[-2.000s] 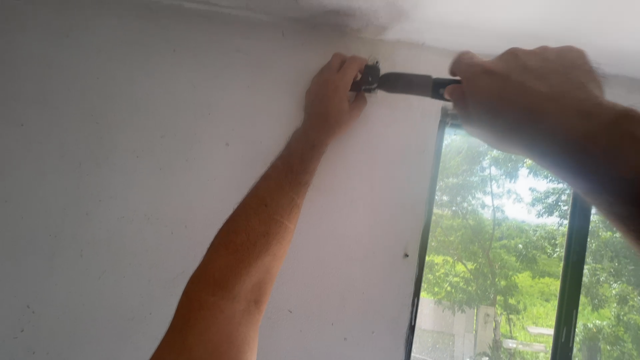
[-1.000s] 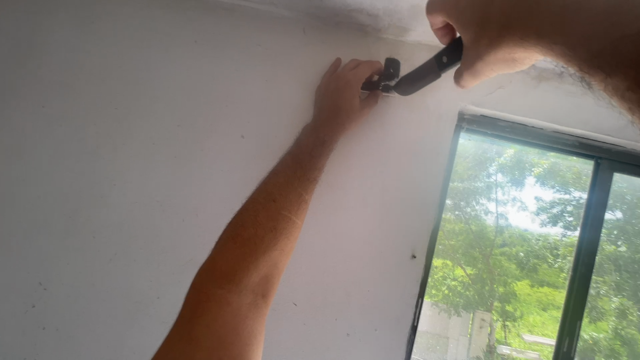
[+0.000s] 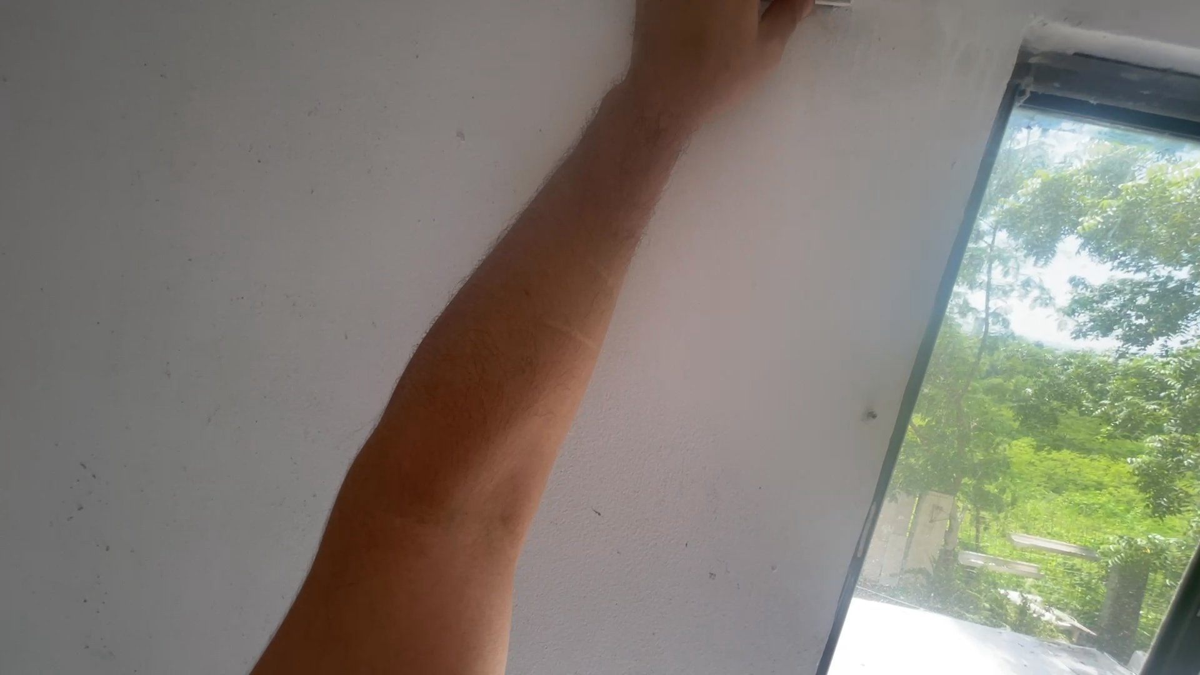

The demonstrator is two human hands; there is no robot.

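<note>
My left arm reaches up along the white wall (image 3: 281,234), and my left hand (image 3: 708,37) is at the top edge of the view, cut off by it. Its fingers are mostly out of frame, so their hold cannot be told. Just right of the fingertips, a small piece of a pale, metallic-looking thing (image 3: 832,3) shows at the wall. My right hand is out of view, and so is the dark-handled tool.
On the right is a window with a dark frame (image 3: 1078,80), with trees and greenery behind its glass (image 3: 1059,450). A small dark plug or hole (image 3: 871,414) marks the wall left of the window.
The view has tipped downward. My right hand, holding a dark-handled tool near the left hand in both earlier frames, has left the view. My left hand stays high against the wall.
</note>
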